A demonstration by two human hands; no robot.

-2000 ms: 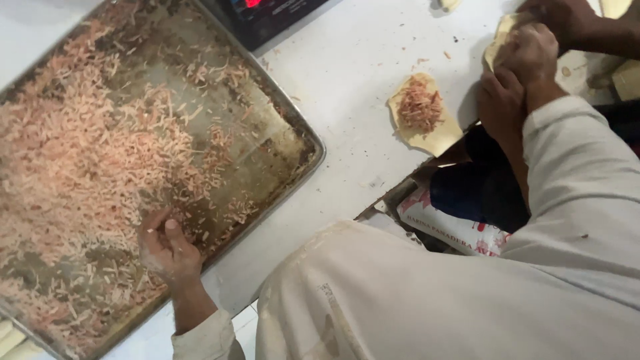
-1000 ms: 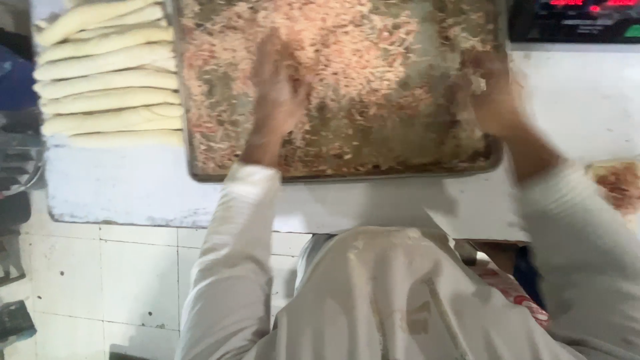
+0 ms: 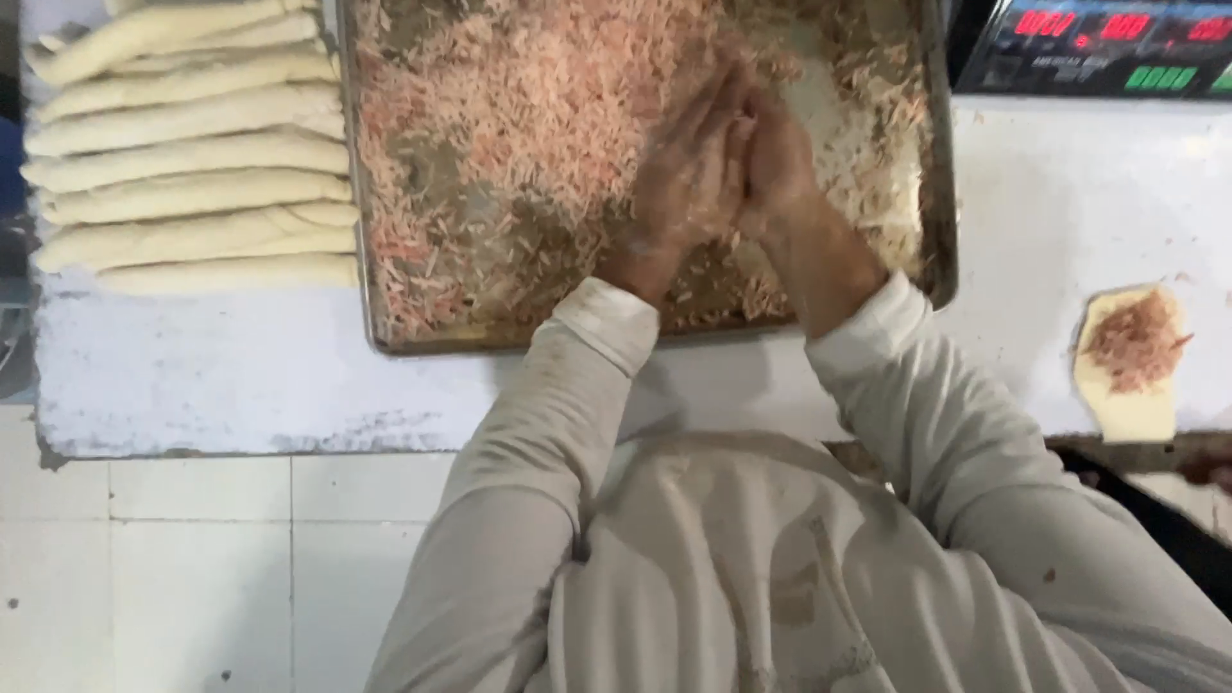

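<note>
My left hand [image 3: 685, 178] and my right hand [image 3: 778, 159] are side by side, touching, over the metal baking tray [image 3: 433, 339]. Blur and the hands themselves hide whether anything lies between them. A heap of pinkish shredded filling [image 3: 563, 91] covers much of the tray, mostly to the left of and beyond my hands, with loose shreds scattered around. To the right on the worktop, a flat piece of dough [image 3: 1136, 419] bears a mound of the same kind of shreds [image 3: 1136, 342].
Several long dough rolls [image 3: 192, 197] lie stacked side by side against the tray's left edge. A digital scale [image 3: 1097, 58] with lit displays stands at the back right. The white worktop's front edge [image 3: 241, 450] runs just before my body, above a tiled floor [image 3: 202, 568].
The view has swung left. My right hand has come from the tray's right side to meet my left hand. Two seconds ago it was at another dough piece on the right, near another person's hand.
</note>
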